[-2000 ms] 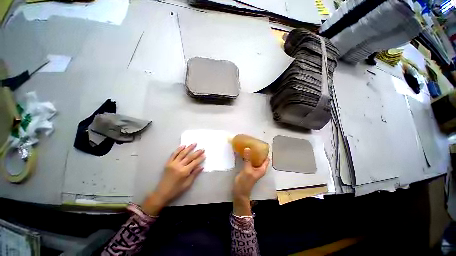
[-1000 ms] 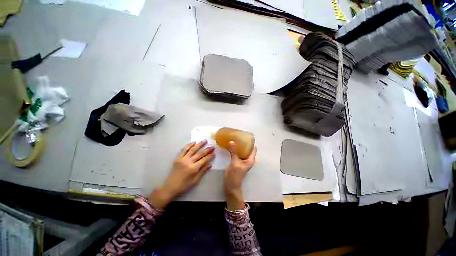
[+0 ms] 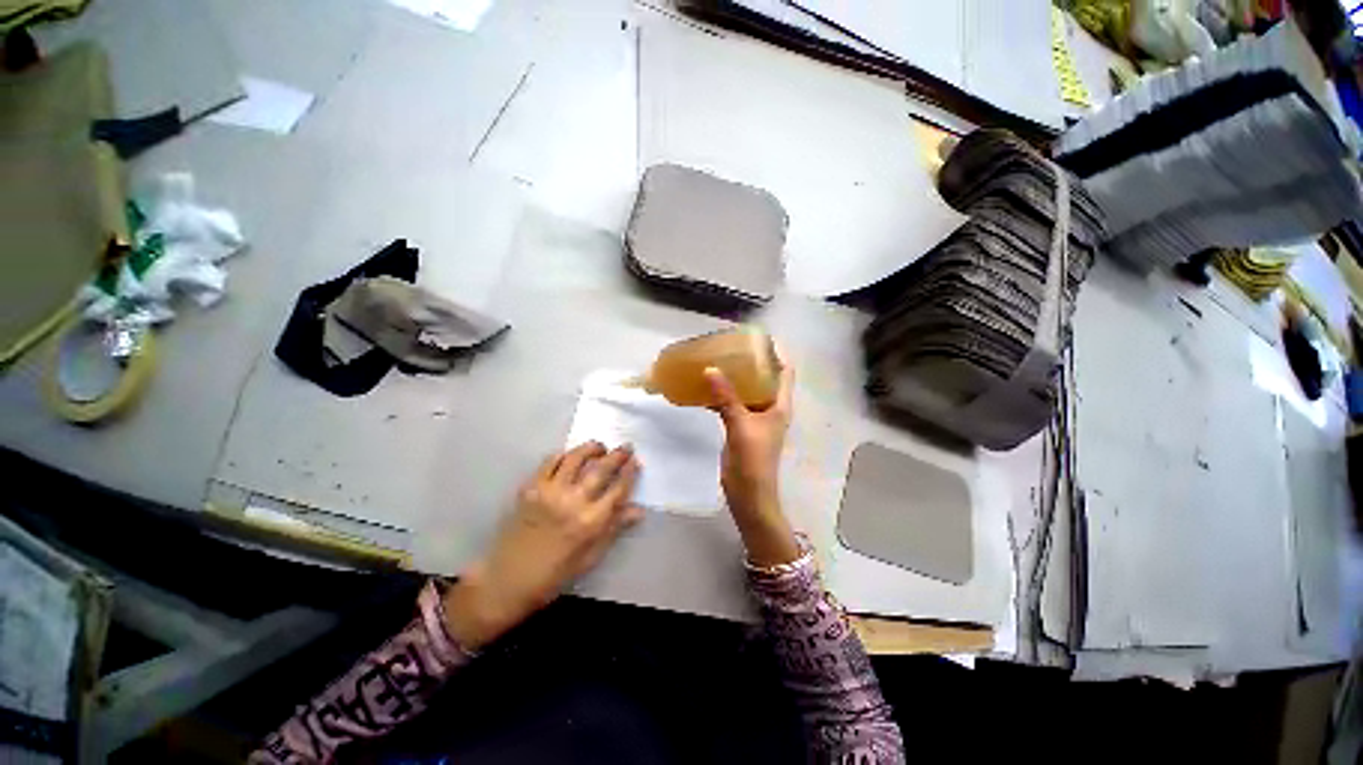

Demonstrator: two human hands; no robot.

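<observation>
A bright white stiffener piece point(image 3: 680, 448) lies flat on the bench in front of me. My left hand point(image 3: 576, 508) rests with its fingers on the lower left part of the piece, pressing on it. My right hand point(image 3: 752, 434) is closed around the amber glue bottle point(image 3: 718, 369), held on its side over the upper part of the piece, with the pale nozzle pointing left near the top edge. Whether the nozzle touches the piece I cannot tell. A single grey panel point(image 3: 906, 511) lies to the right of my right hand.
A stack of grey panels point(image 3: 706, 235) stands behind the white piece. A strapped bundle of grey panels point(image 3: 979, 299) leans to its right, with a pale grey stack point(image 3: 1226, 157) behind. Crumpled black and grey scraps point(image 3: 396, 326) and a tape roll point(image 3: 102, 381) lie left.
The view has shifted and tilted. My right hand has moved the bottle from the right side of the white piece to above its upper part. My left hand stays on the piece, now lower.
</observation>
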